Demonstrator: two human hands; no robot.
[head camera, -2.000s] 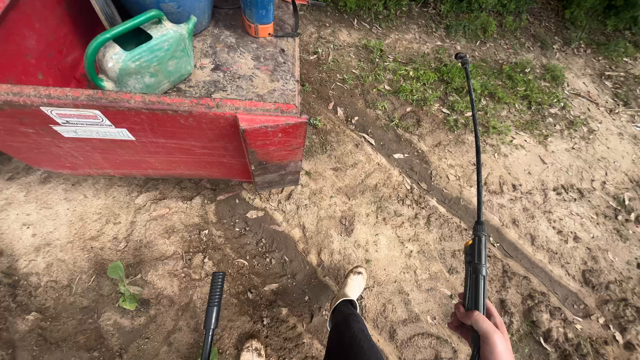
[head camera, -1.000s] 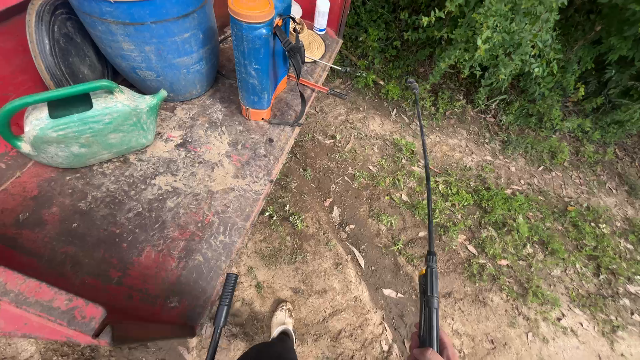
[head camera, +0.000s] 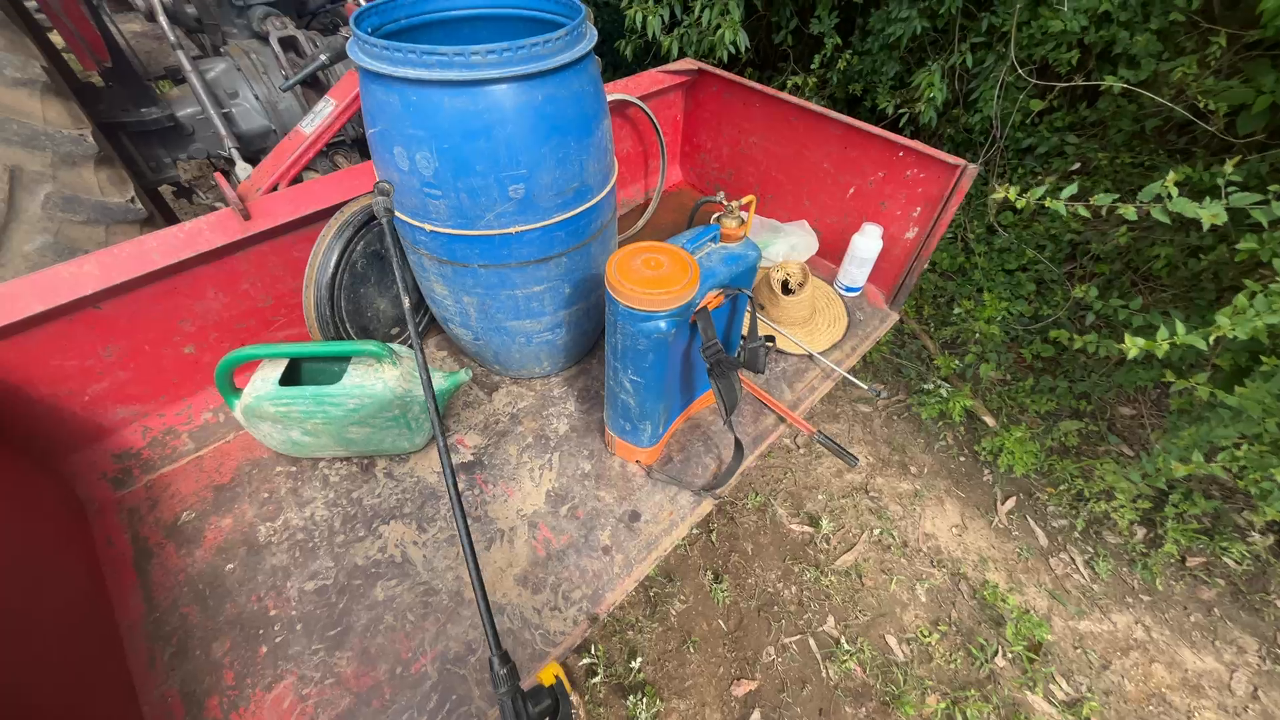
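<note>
A black spray lance (head camera: 455, 480) slants up from the bottom edge across the red metal carrier, its tip in front of the blue barrel. Its handle runs out of frame at the bottom, and neither of my hands is in view. Behind the lance sits a green watering can (head camera: 335, 400) smeared with dried mud. The blue plastic barrel (head camera: 490, 190) stands open-topped near the carrier's back wall. To its right is a blue backpack sprayer (head camera: 655, 360) with an orange lid, black straps and an orange lever with a black grip.
A straw hat (head camera: 800, 310), a white bottle (head camera: 860, 258) and a clear plastic bag (head camera: 783, 240) lie or stand at the carrier's right end. A black round lid (head camera: 360, 280) leans by the barrel. Tractor parts (head camera: 230, 95) are behind the red wall (head camera: 180, 255); green bushes (head camera: 1150, 300) grow at right.
The view has moved up and closer over the carrier. The lance has swung left, from over the ground to across the carrier. My right hand, seen before on its handle, has left the view.
</note>
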